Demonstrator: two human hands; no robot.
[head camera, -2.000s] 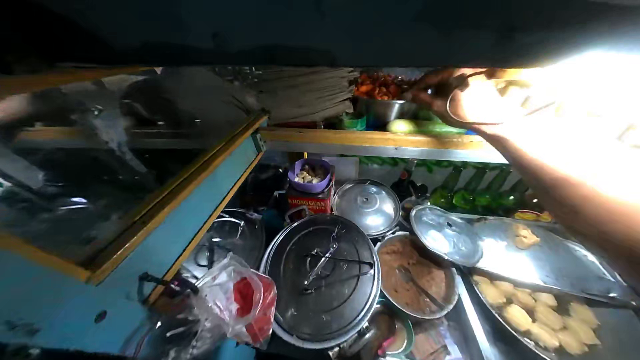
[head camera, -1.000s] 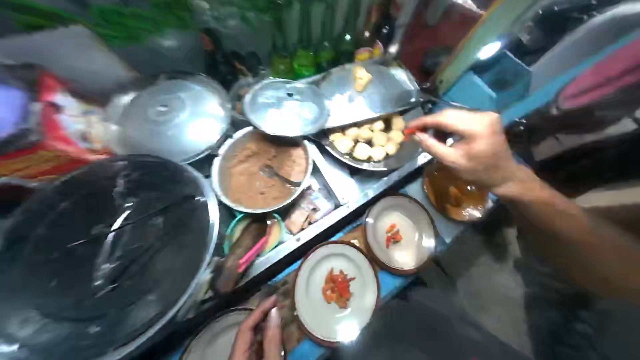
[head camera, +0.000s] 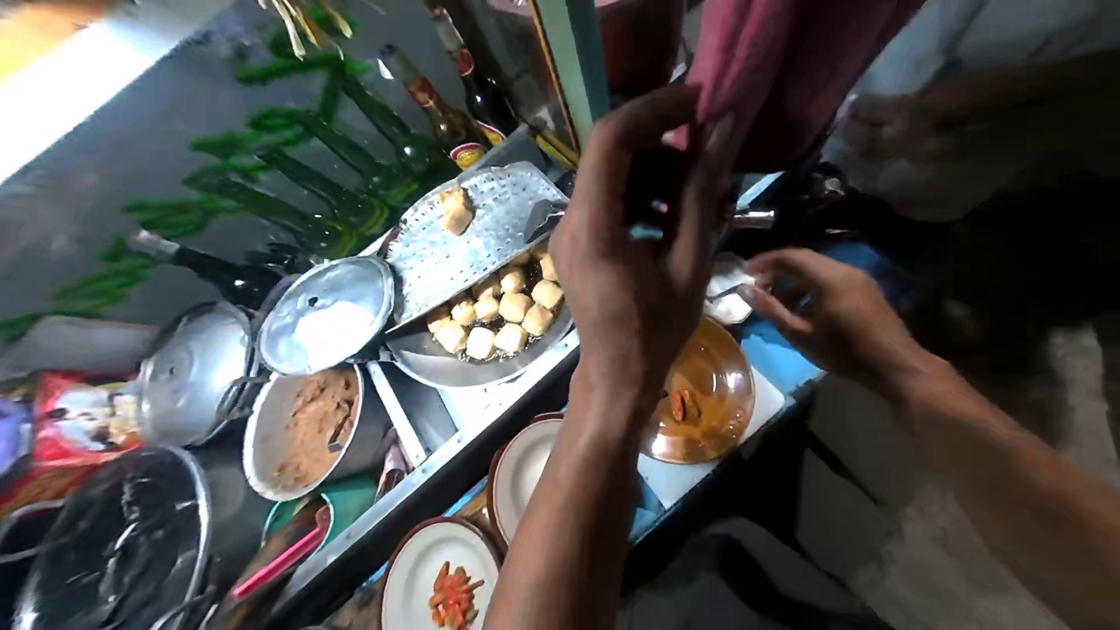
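My left hand (head camera: 652, 201) is raised at the centre with its fingertips at a pink cloth (head camera: 744, 61); whether they grip it cannot be told. Lower right, my right hand (head camera: 831, 306) has its thumb and forefinger at a small whitish object (head camera: 728, 289), blurred. Below the hands lies an amber glass plate (head camera: 722, 394) with a few red pieces on it. A white plate (head camera: 402, 573) holds chopped red chilli (head camera: 455, 595); another white plate (head camera: 516, 477) is partly behind my left forearm. Tofu cubes (head camera: 514, 306) sit in oil in a wide pan (head camera: 455, 372).
A perforated metal tray (head camera: 464, 249) bears one fried piece. Left stand a pot of brown sauce (head camera: 315, 420), metal lids (head camera: 328, 315), a large dark-lidded pot (head camera: 122, 542) and a pink-handled utensil (head camera: 280, 564). Glass bottles (head camera: 437, 114) line the back. A metal-edged counter (head camera: 490, 420) runs diagonally.
The view has swung to the right. My left hand has gone from beside the plates up to the pink cloth. My right hand, earlier over the pan with something red, is now beyond the amber plate.
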